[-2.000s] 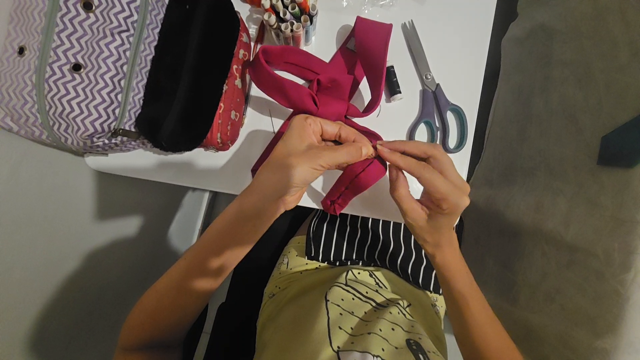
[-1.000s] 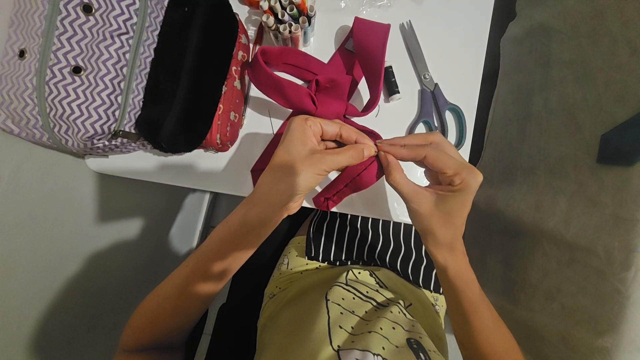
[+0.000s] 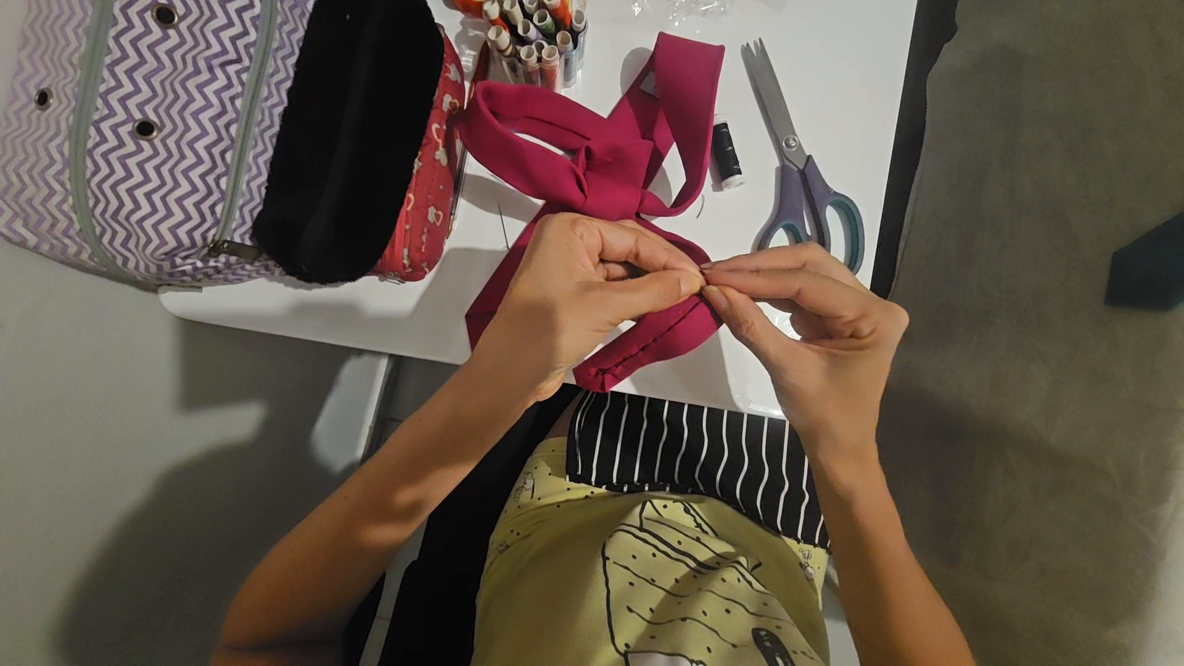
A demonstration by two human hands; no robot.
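Magenta fabric (image 3: 615,176), knotted into loops with two tails, lies on the white table. My left hand (image 3: 592,296) pinches an edge of one tail between thumb and forefinger. Touching the same spot are the thumb and fingertips of my right hand (image 3: 805,324); whether they grip the cloth, a needle or thread cannot be made out. Dark stitches run along the folded tail below the hands. Beyond my right hand lie scissors (image 3: 791,162) with purple and teal handles, and a spool of black thread (image 3: 726,153). A thin pin or needle (image 3: 503,227) shows left of the fabric.
A purple and white zigzag bag (image 3: 176,139) with a black fuzzy part and a red patterned pouch (image 3: 430,176) covers the table's left. At the back stands a clear holder of capped markers (image 3: 536,42), near crumpled clear plastic (image 3: 680,9). The table's front edge (image 3: 324,340) is close to my body.
My right hand drew slightly away to the right and turned, then its fingertips came back close to my left fingertips. My left hand keeps its pinch on the fabric.
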